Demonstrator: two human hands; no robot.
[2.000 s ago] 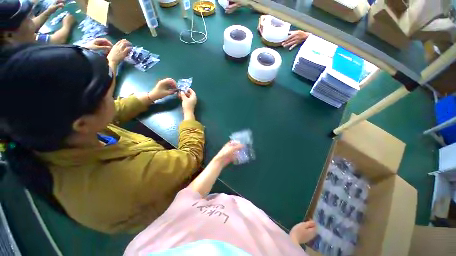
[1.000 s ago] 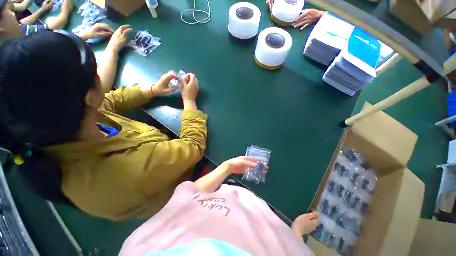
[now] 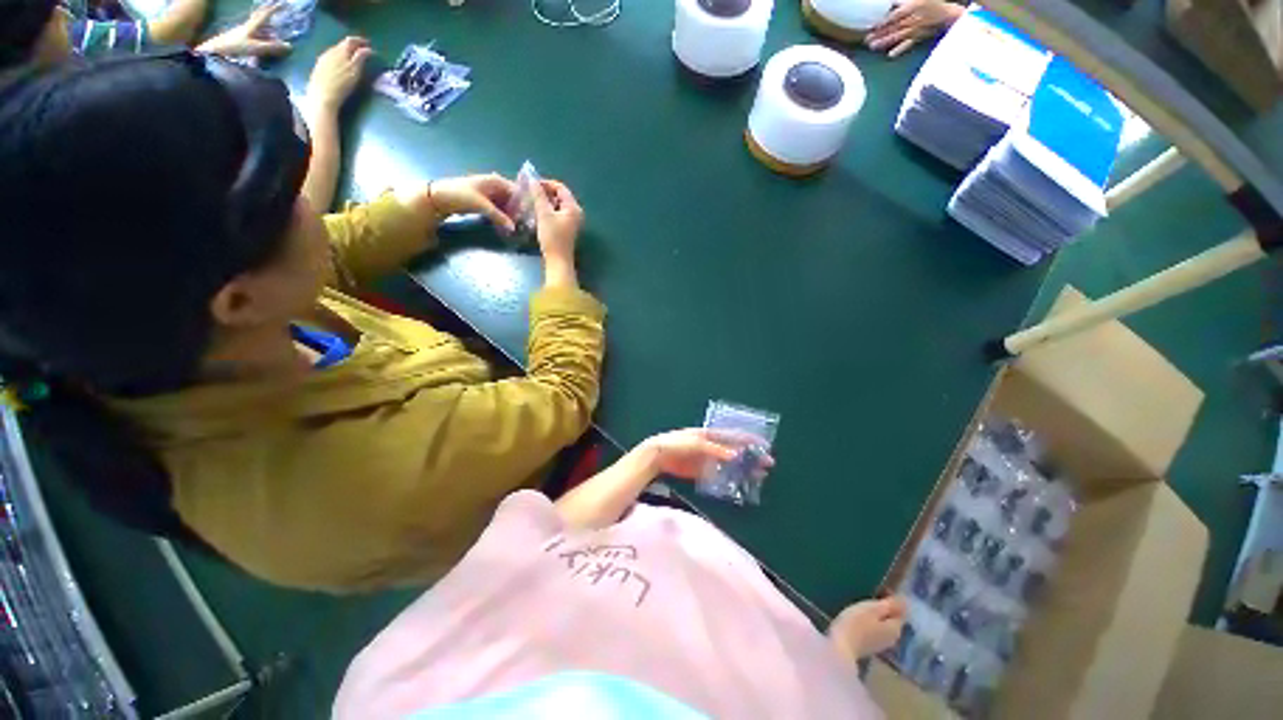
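Note:
A clear zip-lock bag (image 3: 740,476) with dark parts in it lies on or just above the green table near its front edge. My left hand (image 3: 695,453) holds it, with fingers over its upper part. My right hand (image 3: 870,626) rests at the left edge of the open brown shipping carton (image 3: 1123,570); its fingertips are partly hidden at the edge. Inside the carton, packed bags (image 3: 989,549) with dark centres lie in rows.
A worker in a mustard jacket (image 3: 422,450) sits left, holding a small clear bag (image 3: 526,197). White rolls (image 3: 805,101), stacked flat packs (image 3: 1030,176) and another bag (image 3: 422,82) are on the green table (image 3: 844,303). A pale tube (image 3: 1140,293) crosses above the carton flap.
The view has shifted. My left hand has come nearer the table's front edge with the bag, which now lies flatter and sharper. My right hand stays at the carton edge.

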